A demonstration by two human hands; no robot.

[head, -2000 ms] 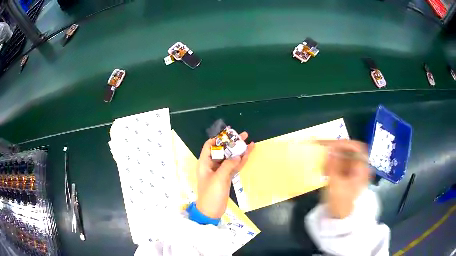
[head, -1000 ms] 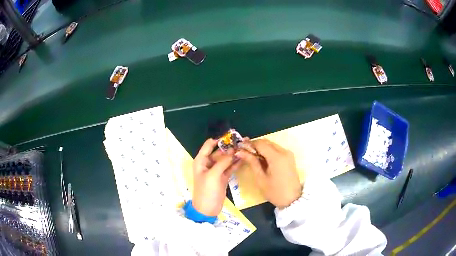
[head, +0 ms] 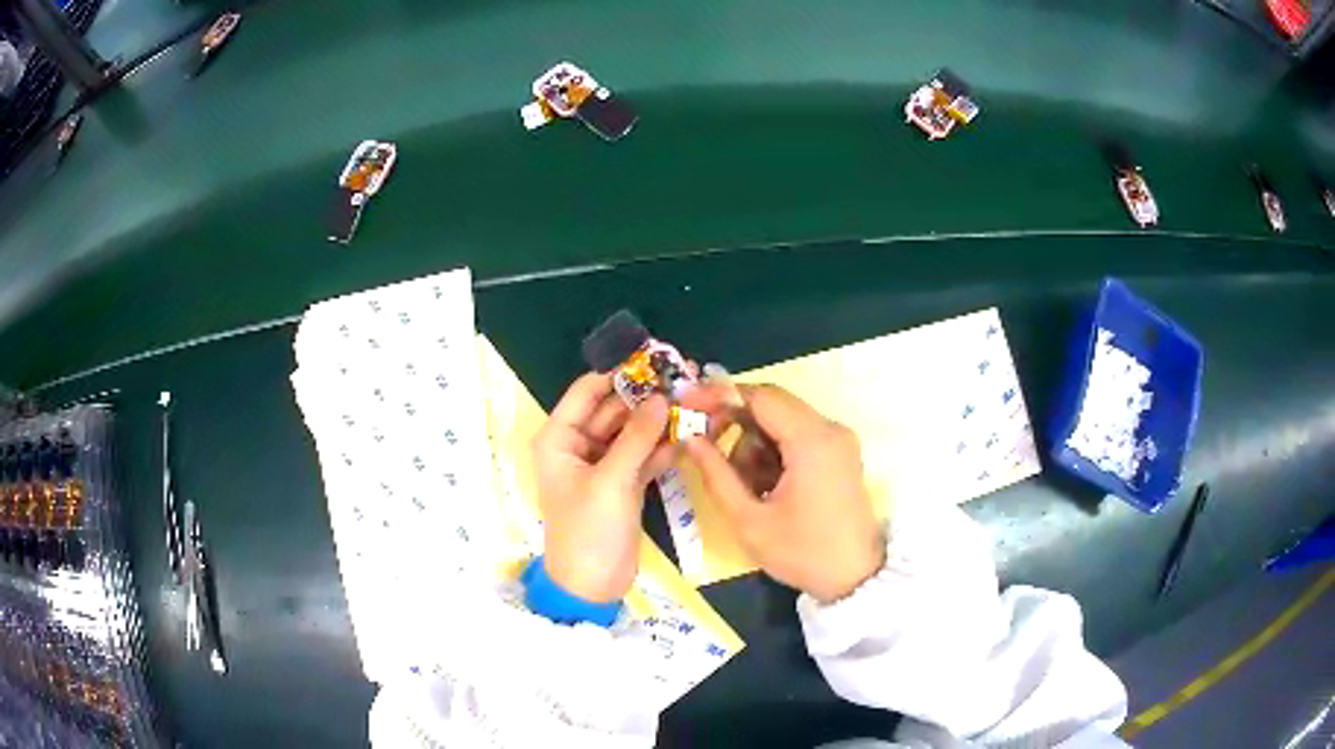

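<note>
My left hand [head: 593,476] holds the device subassembly [head: 644,373], a small pale shell with an orange and dark inside, above the bench. A black rounded square, the display module [head: 615,341], hangs off its upper left side. A small white part with a yellow edge [head: 688,424] sticks out below the shell, between the hands. My right hand [head: 791,490] is at the shell's right side with bent fingers close to it. Whether it grips the shell, the white part or a tool is hidden by the fingers. A yellow adhesive sheet [head: 908,424] lies under my right hand.
Stacked liner sheets [head: 395,468] lie left. A blue parts bin [head: 1182,388] with white bits stands right, a dark pen-like tool [head: 1183,542] beside it. Tweezers [head: 191,585] and a blister tray [head: 59,585] lie far left. Behind, the green conveyor belt [head: 732,161] carries several units.
My right hand has come from beside the blue bin to the subassembly. Since one second ago, the display module has tilted into clearer view and the white part shows between the hands.
</note>
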